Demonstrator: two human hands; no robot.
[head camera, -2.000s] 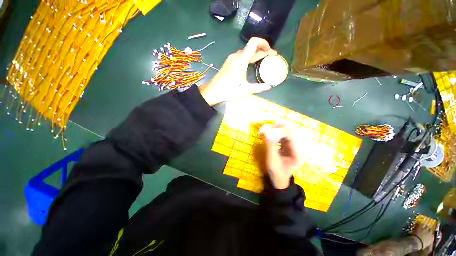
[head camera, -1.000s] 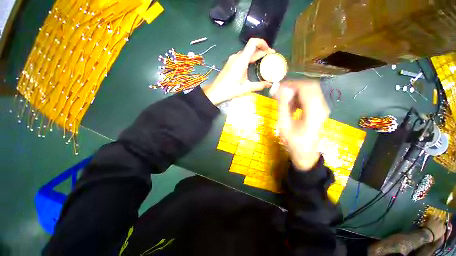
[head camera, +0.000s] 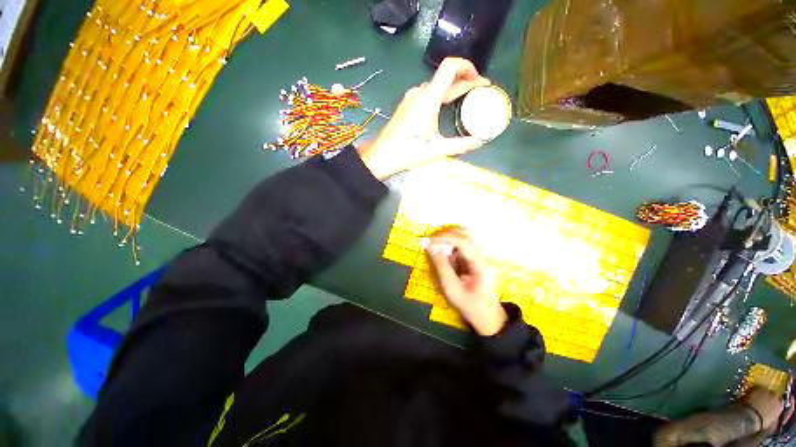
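Observation:
My left hand [head camera: 423, 122] holds a small round tub [head camera: 484, 113], pale inside, between thumb and fingers above the back edge of the flexible circuit strips [head camera: 559, 262]. The strips lie flat as a shiny yellow-orange sheet with a stepped lower left edge and strong glare. My right hand [head camera: 463, 278] is over the left part of the strips, fingers pinched together. A tiny white tip, perhaps of a swab [head camera: 428, 244], shows at the fingertips; the rest is hidden.
Wired strips [head camera: 131, 105] lie far left. Lead wires [head camera: 319, 120] lie left of the tub, a second bundle [head camera: 674, 215] right. A cardboard box [head camera: 646, 61], phone [head camera: 463, 33] and black box with cables [head camera: 681, 271] stand around. Another person's hand [head camera: 761, 409] is lower right.
My right hand went from the left part of the strips up beside the tub, then back down left onto the strips. My left hand still holds the tub. The view has shifted slightly.

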